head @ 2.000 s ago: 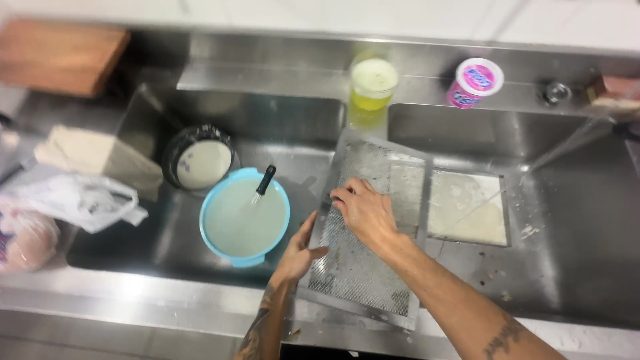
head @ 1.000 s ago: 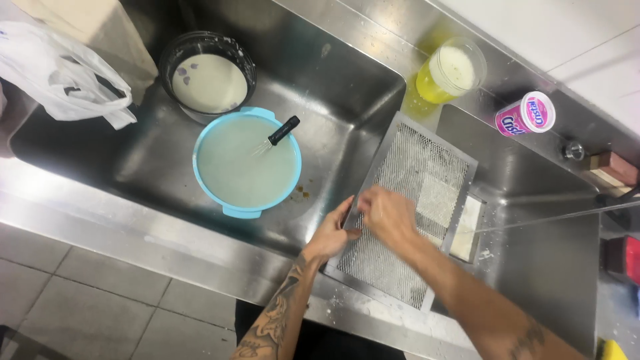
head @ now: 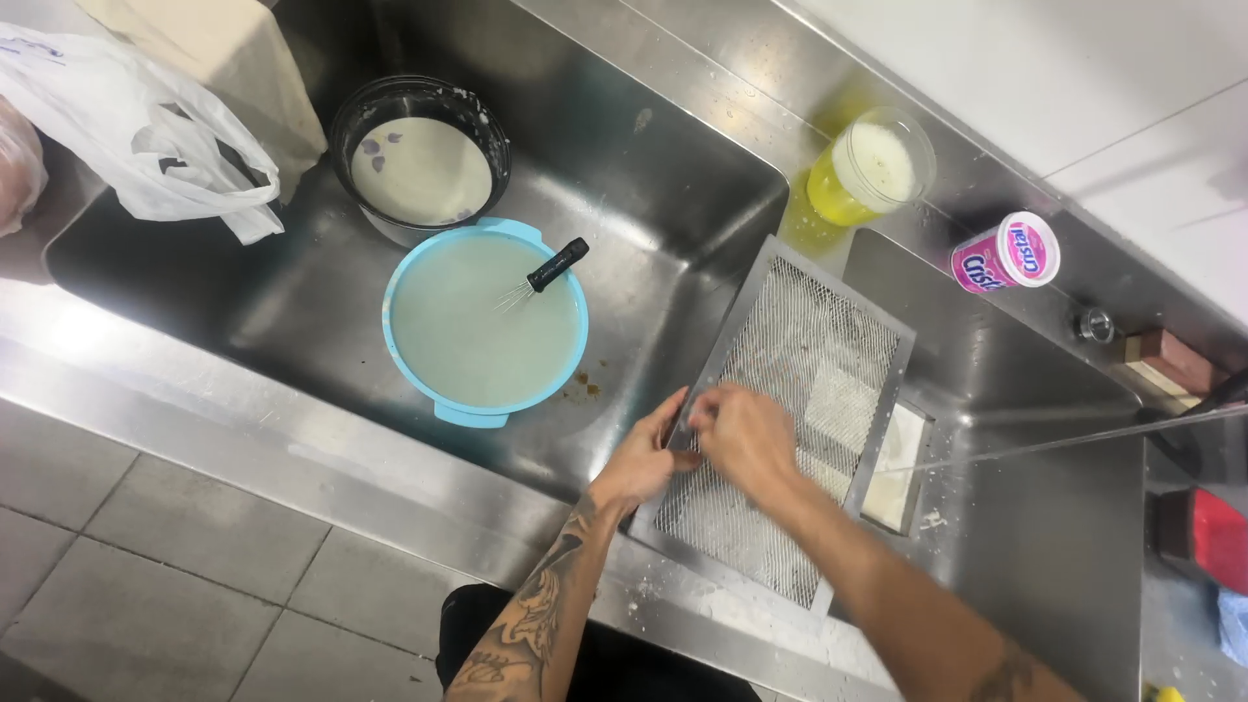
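Observation:
A metal mesh panel in a flat frame (head: 829, 341) lies across the divider and part of the right sink basin. At its left edge, my left hand (head: 643, 458) grips the frame, thumb over the top. My right hand (head: 746, 434) rests over the mesh beside that edge, fingers curled; whether it pinches anything is hidden. Left of my hands, a light-blue basin (head: 485, 322) of cloudy liquid holds a black-handled whisk (head: 558, 265). Behind it stands a black bowl (head: 421, 156) of whitish liquid. Under the panel, a pale rectangular piece (head: 893, 468) shows in the right basin.
On the back ledge stand a clear container of foamy yellow liquid (head: 863, 171) and a pink-and-white tub (head: 1004, 253). A reddish block (head: 1170, 366) is at the far right, near a red container (head: 1209, 536). A white plastic bag (head: 146, 136) lies at the left.
My right hand has moved toward the panel's left edge, near my left hand. The view has turned and come closer.

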